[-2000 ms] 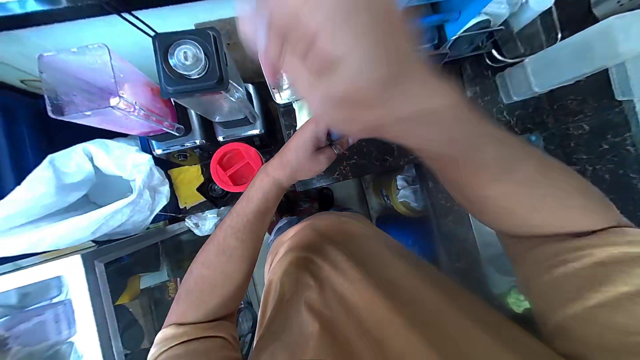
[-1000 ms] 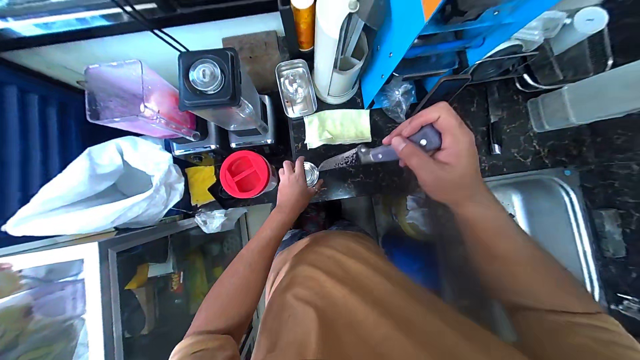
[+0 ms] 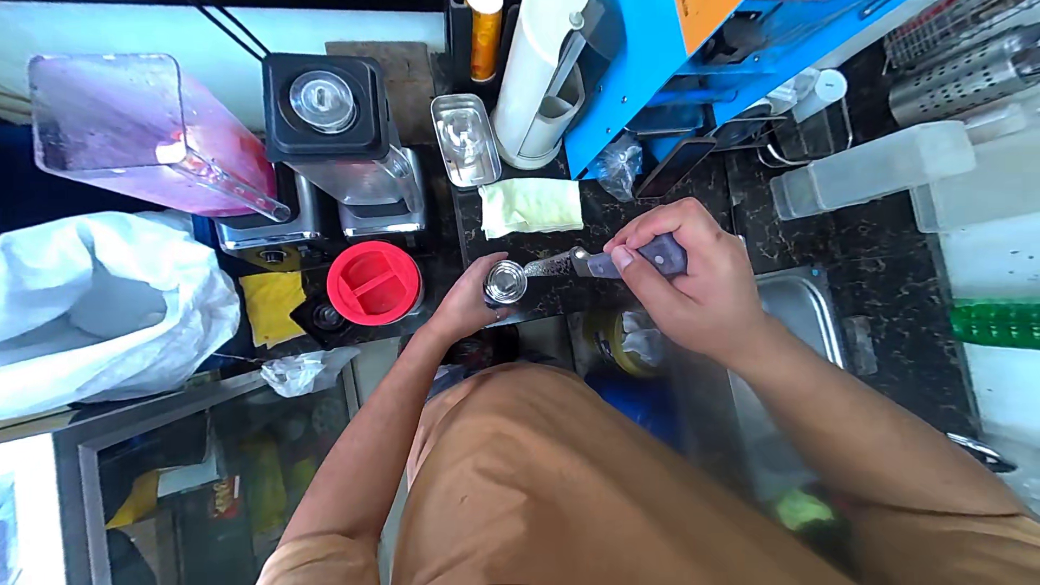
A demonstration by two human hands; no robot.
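My left hand (image 3: 471, 302) is wrapped around a small metal can (image 3: 505, 282) at the counter's front edge, its round ridged end facing up. My right hand (image 3: 691, 280) grips the grey riveted handle of a knife (image 3: 601, 264). The blade points left, and its tip meets the can's rim on the right side; whether it has pierced the metal cannot be told. Behind the knife lies a folded pale green cloth (image 3: 532, 206), with a small metal tray (image 3: 465, 140) beyond it.
At left stand two blenders, one with pink contents (image 3: 219, 154), one with a black lid (image 3: 325, 106), a red-lidded container (image 3: 374, 283) and a white bag (image 3: 106, 301). Behind are a white dispenser (image 3: 528, 89) and blue rack (image 3: 634, 73). A steel sink (image 3: 812, 305) is at right.
Two seconds ago my hands were together, the right one raised and blurred. By one second ago they were apart, with can and knife visible. Since then the hands have kept nearly the same pose.
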